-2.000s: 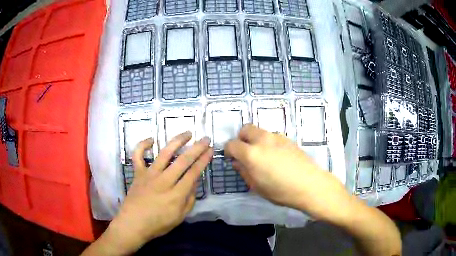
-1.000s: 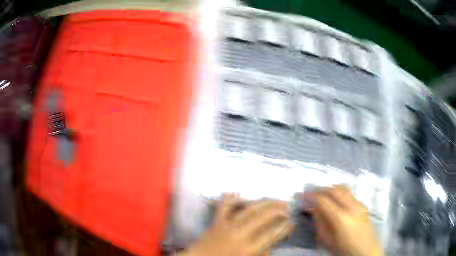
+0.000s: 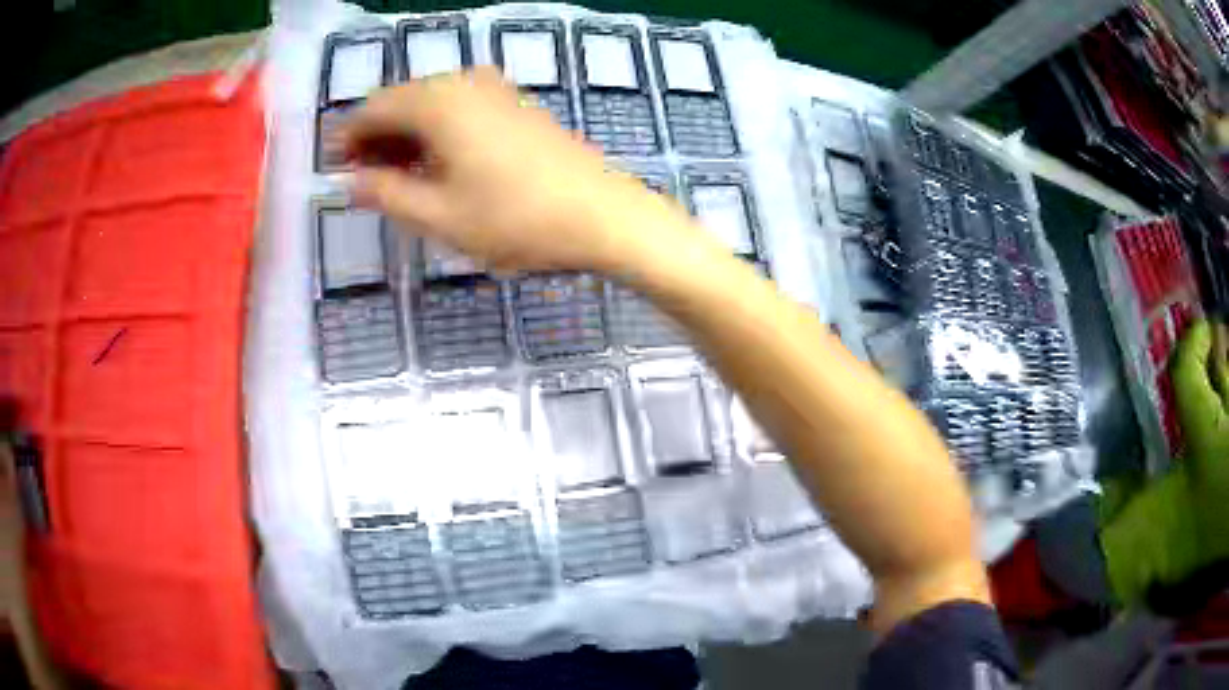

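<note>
My right hand (image 3: 445, 169) reaches over the upper left of the housing tray. Its fingers are curled, with a dark gap between them; whether they hold anything is unclear. The front housings (image 3: 582, 434) lie in rows of five on a white liner (image 3: 290, 404). In the nearest row the three left housings show grey keypads (image 3: 391, 569); the two right ones have pale keypad areas. In the rows beyond, the visible keypad areas are grey. A blurred brownish shape at the left edge may be my left hand or arm, cut off.
The red tray (image 3: 148, 391) lies left, with dark keypads (image 3: 30, 479) at its left edge and a purple strip (image 3: 111, 345). A clear keypad blister tray (image 3: 977, 256) lies on the right-hand housings. Green conveyor is behind. Another person's gloved hand (image 3: 1197, 384) is far right.
The view swung left, then back. My right hand has moved from the nearest row to the upper left. My left hand has left the nearest row, where more grey keypads now show uncovered.
</note>
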